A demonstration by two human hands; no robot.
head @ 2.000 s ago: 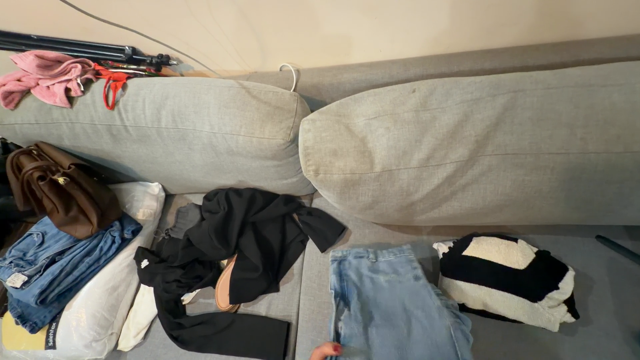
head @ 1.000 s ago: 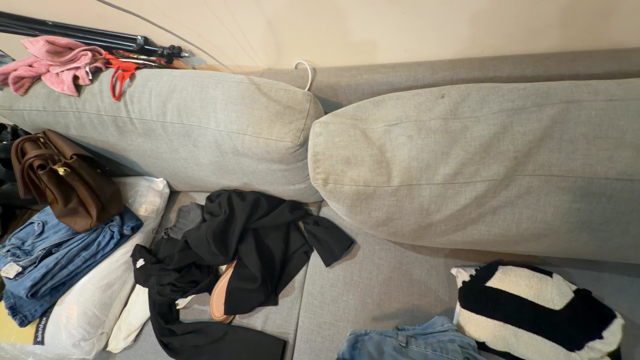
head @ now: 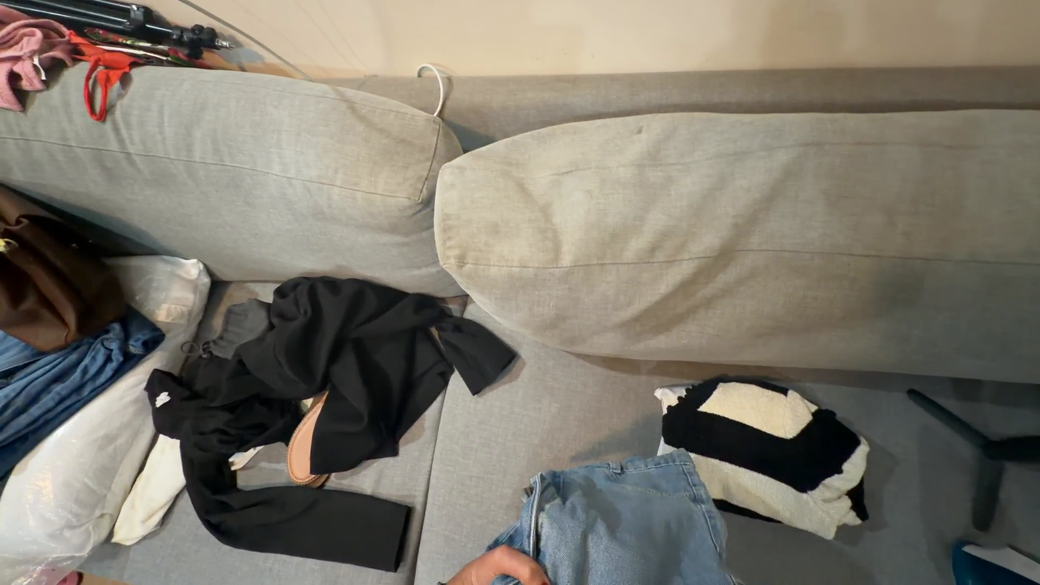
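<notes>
Light blue denim jeans (head: 621, 516) stand out at the bottom edge, partly raised, their waistband upward. My left hand (head: 500, 566) grips their lower left edge; only a few fingers show. My right hand is not in view. Just right of the jeans lies a folded black and cream knit garment (head: 772, 451) on the grey sofa seat. To the left, a crumpled black garment (head: 357, 349) spreads over the seat, with a tan sole-shaped item (head: 305, 447) partly under it.
At the left, a brown bag (head: 49, 284) and darker blue jeans (head: 73, 390) rest on a clear plastic package (head: 97, 455). Grey back cushions (head: 731, 244) line the sofa. A white hook (head: 440, 85) pokes up between them. Dark thin legs (head: 987, 455) stand at the right.
The light blue jeans have come higher into view since one second ago. My left hand, out of view then, now shows at their edge. The view has shifted somewhat.
</notes>
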